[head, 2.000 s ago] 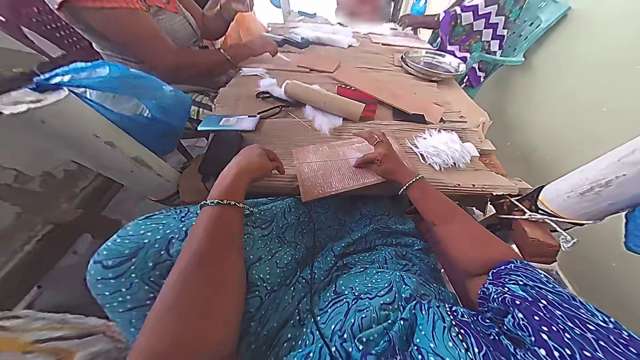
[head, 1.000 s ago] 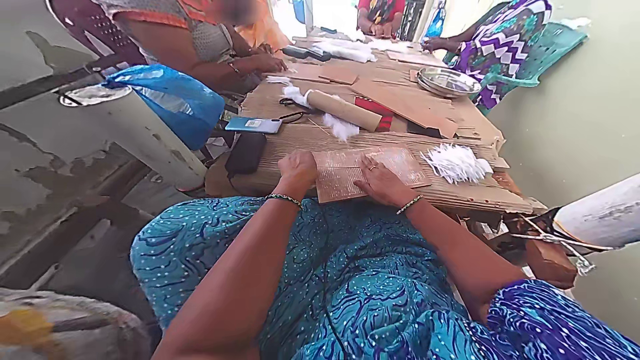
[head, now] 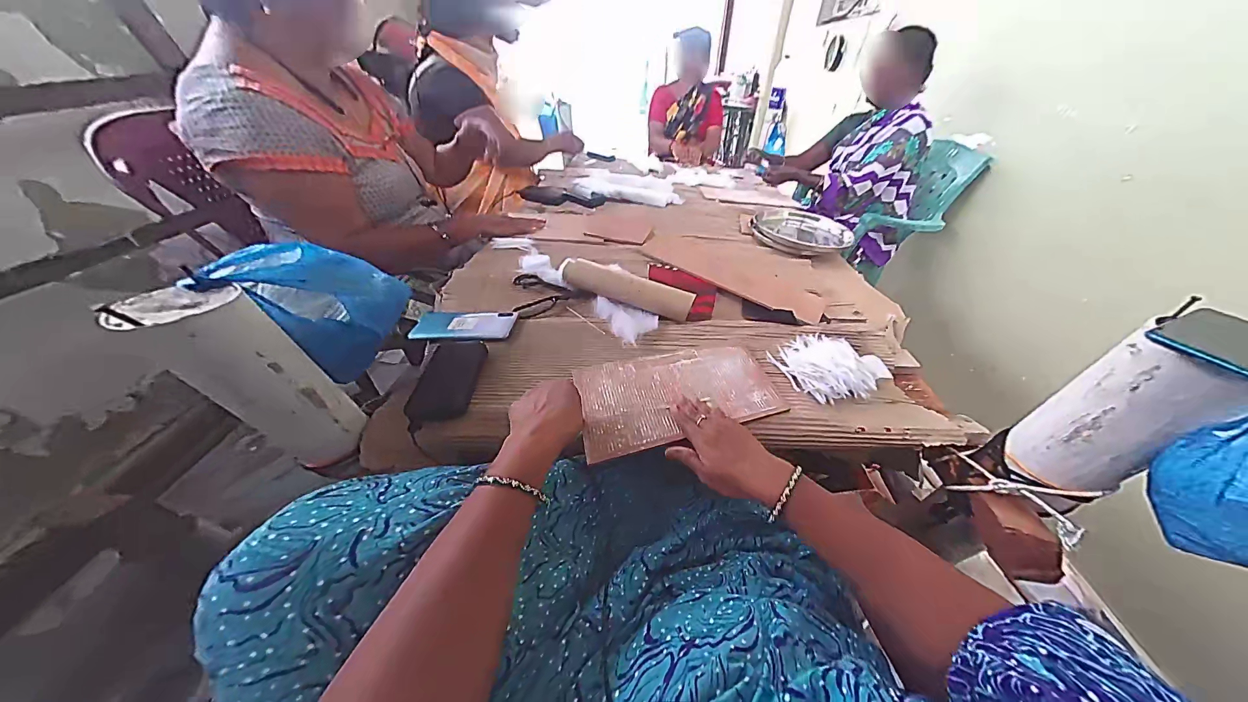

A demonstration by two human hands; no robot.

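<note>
A reddish-brown rectangular board with a finely ridged surface [head: 673, 390] lies at the near edge of a cardboard-covered table [head: 546, 361]. My left hand [head: 548, 414] is at the board's left edge with its fingers curled; whether it pinches the edge or something thin is too small to tell. My right hand [head: 720, 448] rests on the board's near right part, fingers spread, a ring on one finger. Right of the board sits a pile of thin white cotton wicks [head: 829, 369]. Beyond it lie a brown cardboard tube [head: 629, 289] and loose white cotton fluff [head: 626, 320].
Left of the board are a black case [head: 447, 380] and a light blue phone [head: 463, 326]. Farther back are flat brown boards [head: 736, 273], steel plates [head: 801, 232] and cotton rolls [head: 629, 188]. Several people sit around the table. A blue plastic bag [head: 312, 297] hangs at left.
Between two seconds ago and one second ago my left hand came to the board's left edge; it is still there. My right hand stays on the board. The view has tilted up, showing more people.
</note>
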